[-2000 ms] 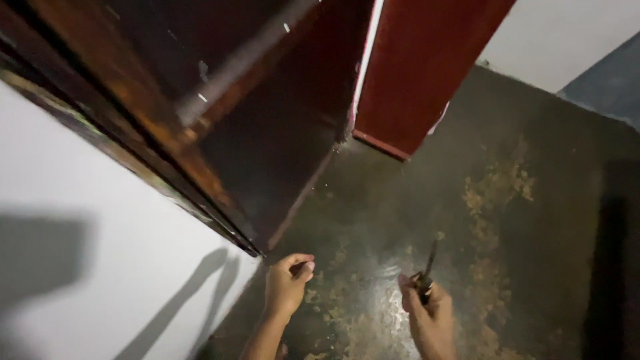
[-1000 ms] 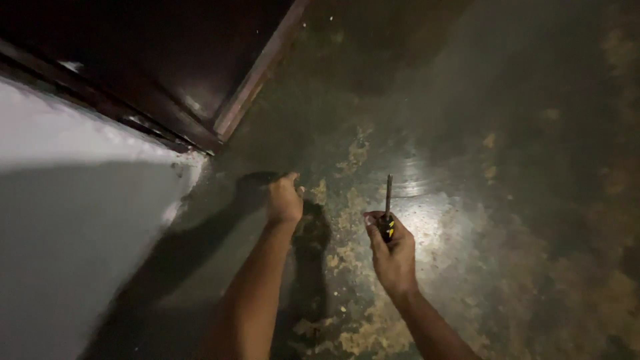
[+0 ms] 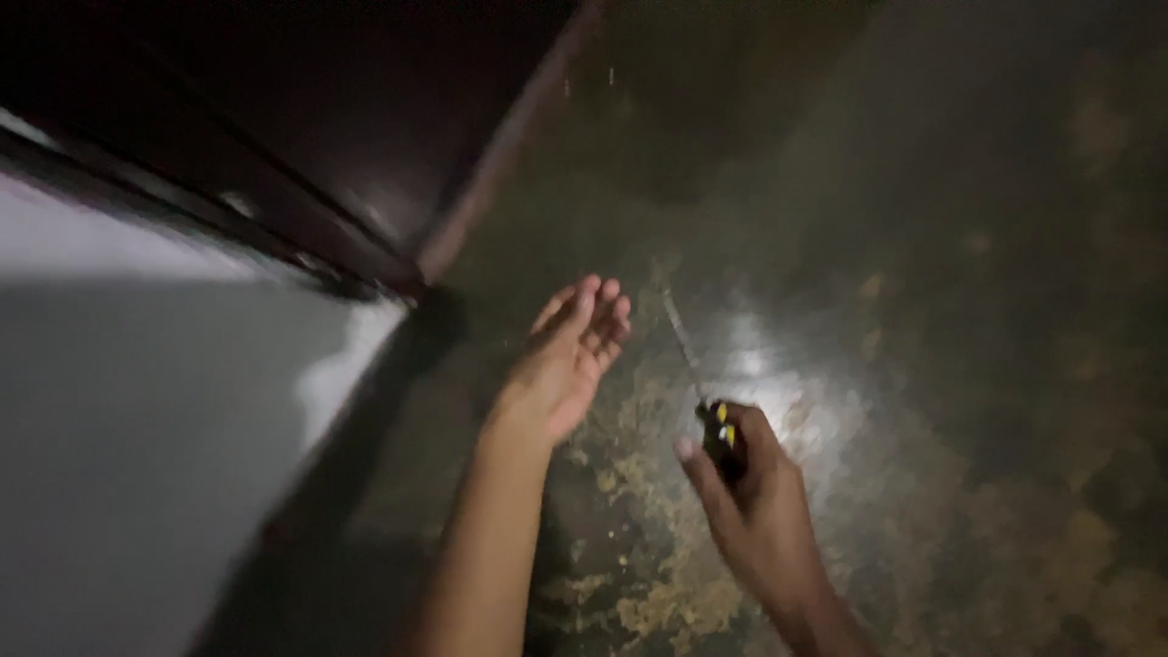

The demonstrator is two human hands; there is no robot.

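My right hand (image 3: 762,497) holds a screwdriver (image 3: 718,433) by its black and yellow handle. The metal shaft points up and slightly left, over the floor. To the left of it, my left hand (image 3: 577,351) is raised with the palm turned toward the screwdriver and the fingers slightly curled. Nothing can be made out in that palm. The two hands are apart, and the picture is somewhat blurred.
A dark wooden door or cabinet panel (image 3: 365,119) stands at the upper left, its lower edge near the floor. A pale wall (image 3: 137,438) meets it at the left. The worn, stained floor (image 3: 675,566) reflects a bright light beside my right hand.
My left hand has turned and its fingers have loosened from the closer curl seen before. The screwdriver now leans left, where it stood nearly upright a second ago. The view has shifted downward from the red panel.
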